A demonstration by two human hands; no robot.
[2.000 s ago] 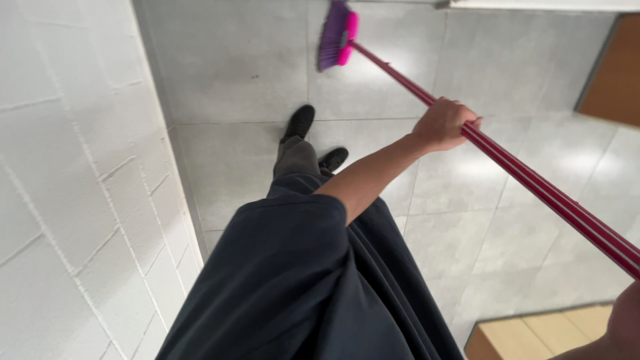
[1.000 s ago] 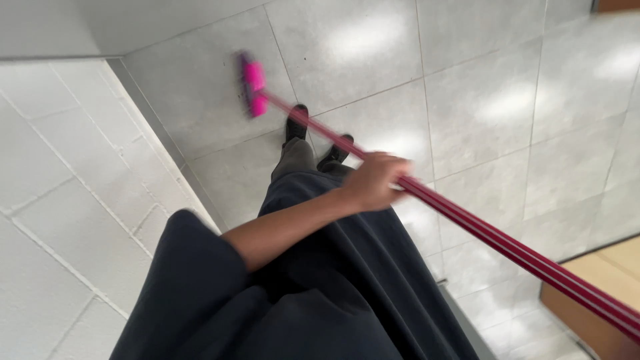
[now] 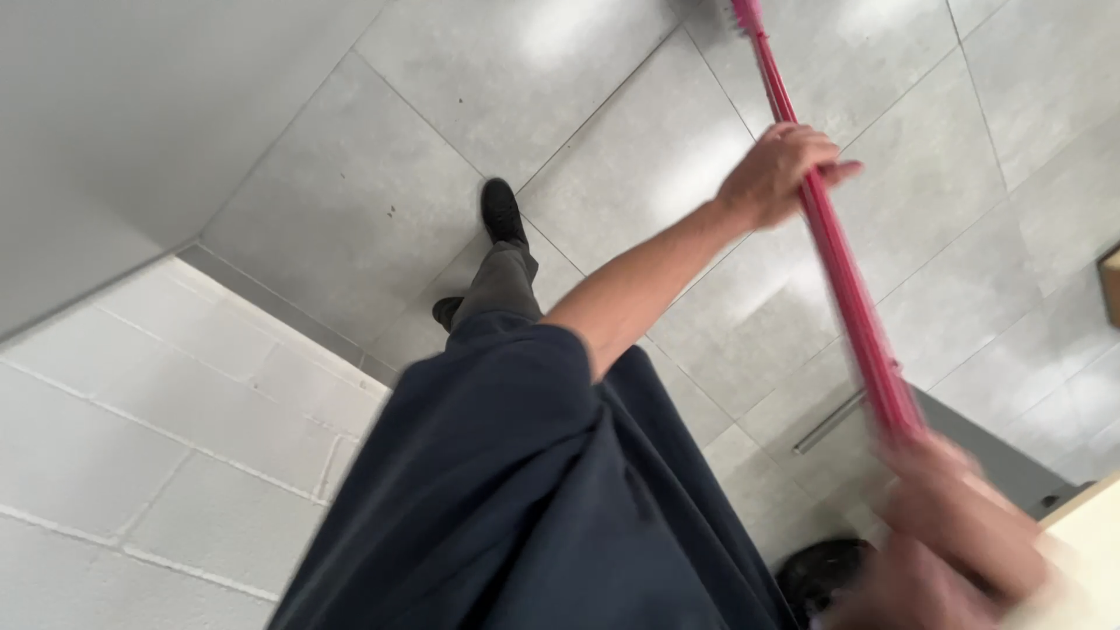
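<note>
A broom with a red-pink handle (image 3: 844, 262) slants from the top edge down to the lower right. Its pink head (image 3: 746, 12) is cut off by the top of the view, so most of the bristles are hidden. My left hand (image 3: 783, 173) grips the upper part of the handle, with the arm reaching out from a dark blue sleeve. My right hand (image 3: 932, 490), blurred, is closed around the lower end of the handle. Small dark specks of debris (image 3: 391, 211) lie on the grey tile floor (image 3: 612, 184) left of my black shoe (image 3: 501, 210).
A white block wall (image 3: 175, 437) with a grey baseboard (image 3: 271, 302) runs along the left, meeting a smooth grey surface (image 3: 114, 114). At the lower right are a pale tabletop edge (image 3: 1085, 534), a grey panel (image 3: 980, 437) and a black object (image 3: 818, 573) on the floor.
The broom head has swung from the left, near the wall corner, to the top right. Both hands have kept hold of the handle, which is steeper now. The view has shifted.
</note>
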